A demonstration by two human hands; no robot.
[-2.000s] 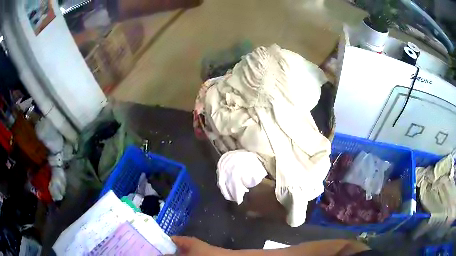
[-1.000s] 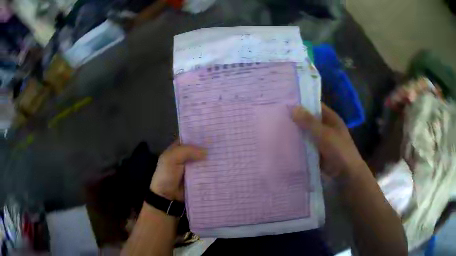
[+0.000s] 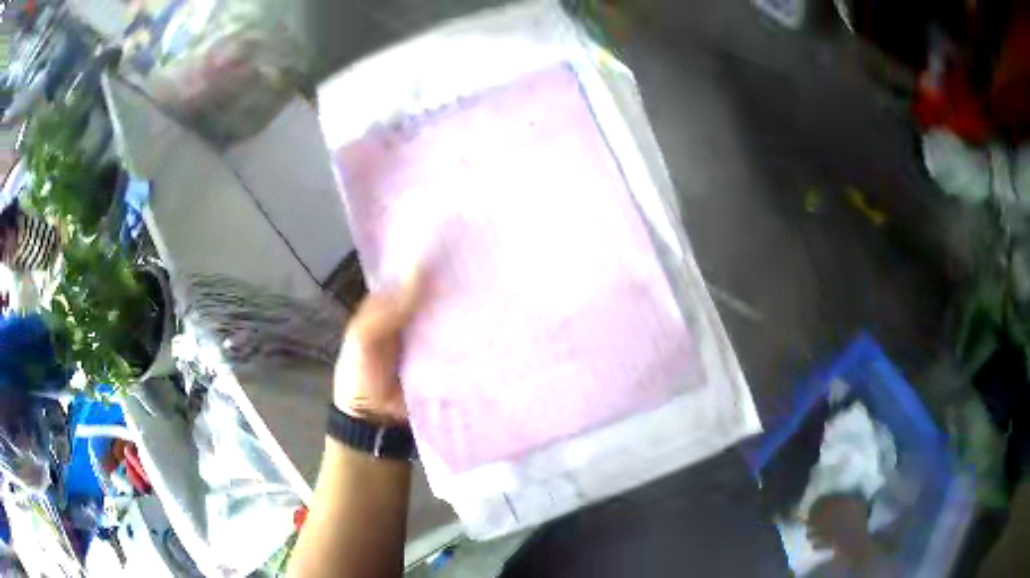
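Observation:
The record pad (image 3: 520, 260) is in front of me, tilted, with a pink gridded page on top of wider white backing sheets (image 3: 441, 62). The writing on it is washed out by glare and blur. My left hand (image 3: 378, 339), with a dark band on the wrist, holds the pad at its left edge. The thumb lies on the pink page and the fingers are hidden behind the pad. My right hand is not in the picture.
A blue crate (image 3: 943, 474) with white cloth (image 3: 853, 452) stands on the dark floor (image 3: 745, 147) at lower right. A potted plant (image 3: 85, 260) and a large carton (image 3: 181, 181) are at left. Red and white cloth (image 3: 960, 107) is at upper right.
My right hand has left the pad and gone out of the picture. The pad has tilted, still in my left hand. The view has turned, bringing the plant and carton in at left.

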